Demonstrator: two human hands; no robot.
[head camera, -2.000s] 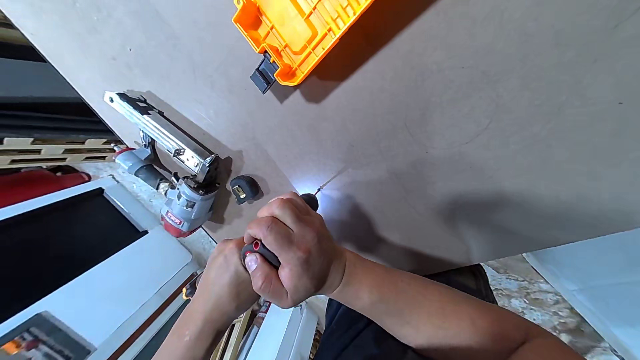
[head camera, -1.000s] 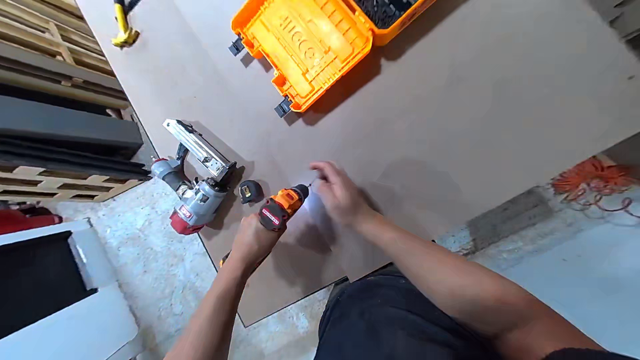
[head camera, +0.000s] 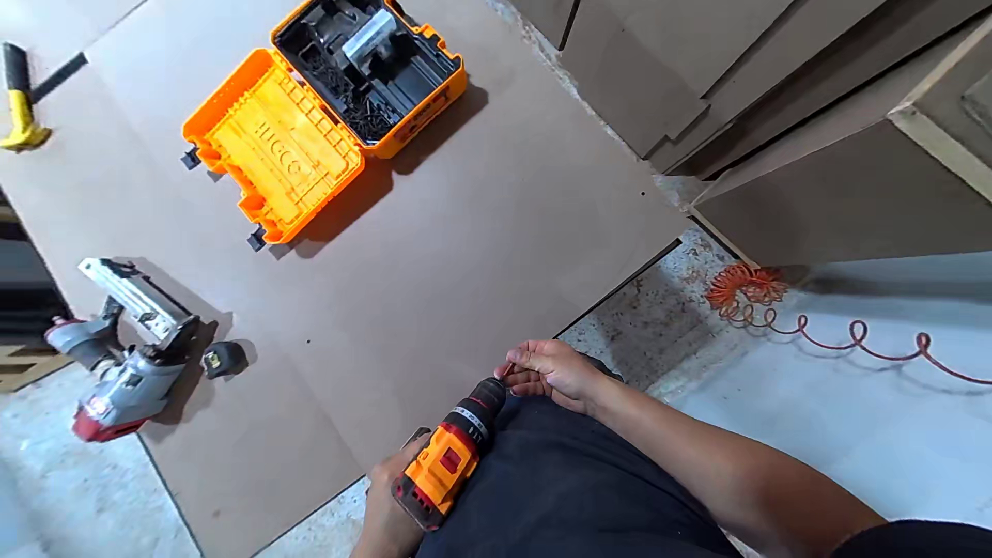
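An orange and black cordless drill (head camera: 446, 465) lies in my left hand (head camera: 391, 492), which is closed around its handle, mostly hidden under the drill body. The chuck (head camera: 488, 395) points up and right, toward my right hand (head camera: 550, 372). The fingers of that hand pinch the thin bit (head camera: 508, 370) at the chuck's front. Both hands are over my dark-clothed lap at the near edge of a large brown board (head camera: 434, 279). Two small dark spots show on the board, one left of the middle and one near its right corner.
A pneumatic nailer (head camera: 139, 356) and a tape measure (head camera: 224, 359) lie on the board's left part. An open orange tool case (head camera: 291, 167) with loose screws is farther back; a yellow-headed hammer (head camera: 23, 116) lies far left. A coiled orange air hose (head camera: 744, 291) and leaning panels (head camera: 837, 194) are right.
Two seconds ago both hands were together on the drill over the board. The drill has since come back to the near edge, and my right hand has moved to its bit. The view has shifted right.
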